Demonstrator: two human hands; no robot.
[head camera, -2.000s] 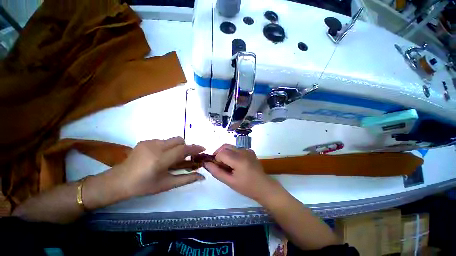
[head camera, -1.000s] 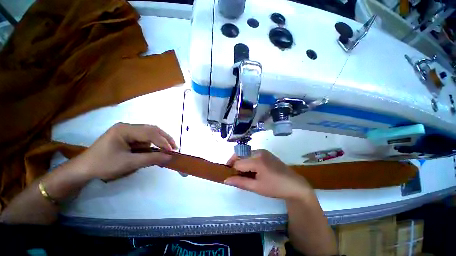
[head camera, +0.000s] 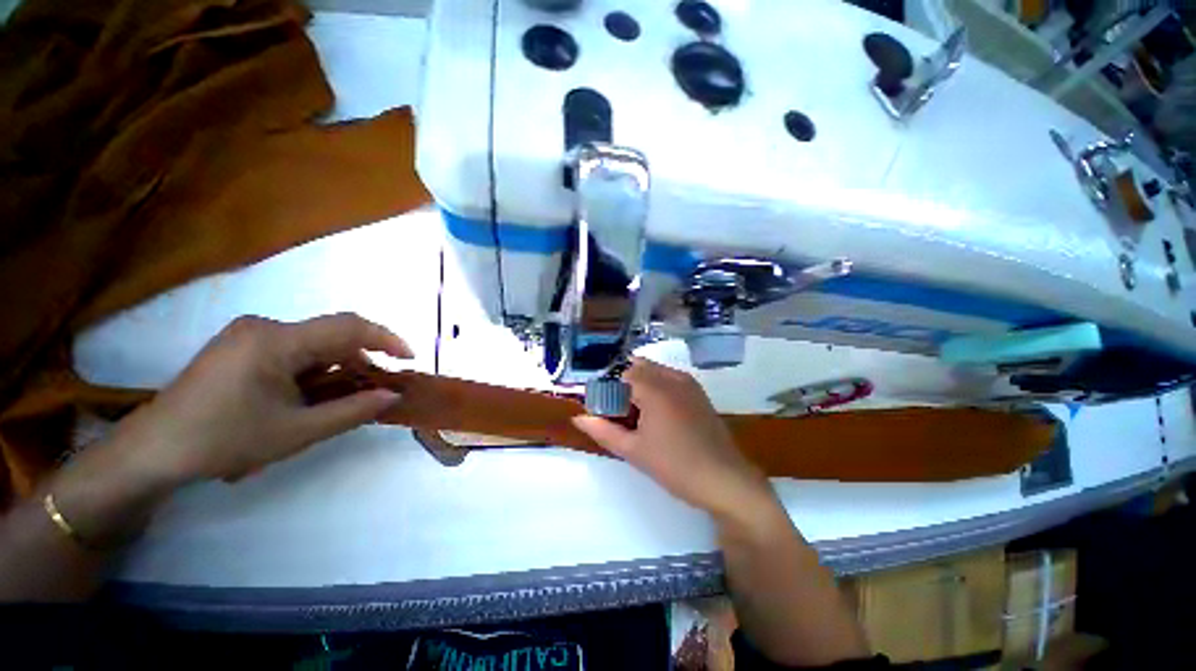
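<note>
A long rust-brown fabric strip (head camera: 892, 443) runs across the white machine table, from the pile side at left to near a dark panel at right. My left hand (head camera: 269, 400) grips the strip left of the machine head, fingers curled over it. My right hand (head camera: 676, 433) pinches the strip just below and right of the presser area, partly behind a grey knurled knob (head camera: 609, 396). The stretch between my hands looks folded lengthwise. The sewing machine head (head camera: 577, 197) stands above it. The needle and foot are hidden behind the metal guard and knob.
A heap of rust-brown cloth (head camera: 158, 184) covers the left of the table. Red-handled thread snips (head camera: 824, 396) lie behind the strip, right of my right hand. The table's grey marked edge (head camera: 525, 593) runs along the front. Cardboard boxes (head camera: 938, 610) are below at right.
My hands have gone from close together to apart along the strip, which is now stretched between them. My left hand moved left. The machine appears shifted left and slightly up in the view.
</note>
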